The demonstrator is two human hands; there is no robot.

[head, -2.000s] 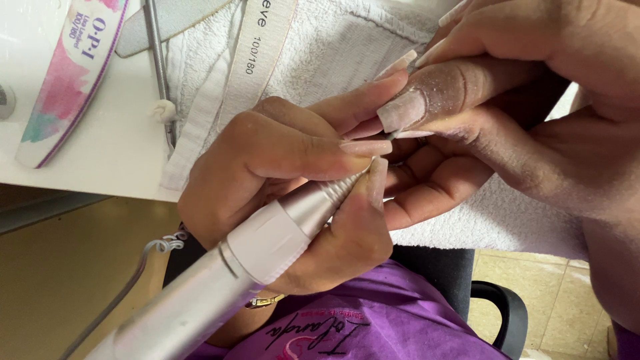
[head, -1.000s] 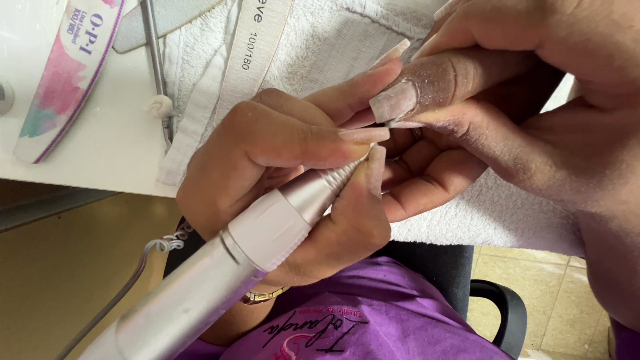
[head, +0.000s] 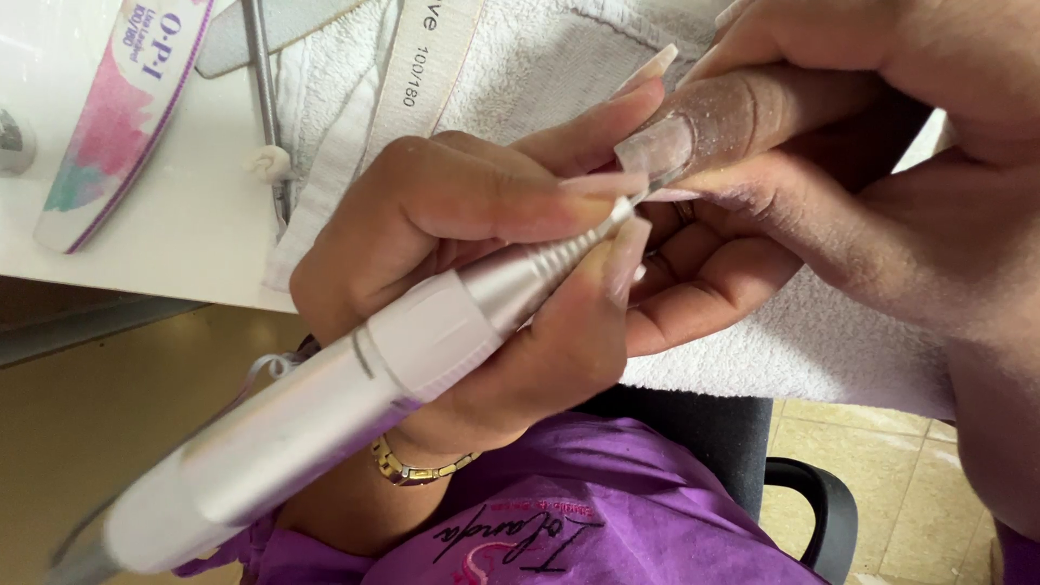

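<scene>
My left hand (head: 504,244) is shut around a silver and white electric nail drill handpiece (head: 325,414), holding it near its ribbed tip. Its thin metal bit (head: 662,180) lies at the side edge of a square, pale long nail (head: 660,146). Whitish dust covers this nail and the finger (head: 739,118) it is on. Coming in from the right, my right hand (head: 877,203) holds the dusty finger between its thumb and another finger. Curled fingers (head: 715,284) with a ring show below; whose they are I cannot tell.
A white towel (head: 796,357) lies on the white table (head: 187,268). Nail files are at the upper left: an O.P.I one (head: 122,130), a gray one (head: 276,32) and a pale one (head: 426,65). Beside them is a metal tool (head: 264,81). A chair armrest (head: 829,512) stands below.
The dusty fingertip has shifted slightly upward against the drill's bit since the earliest frame. Both hands keep their holds.
</scene>
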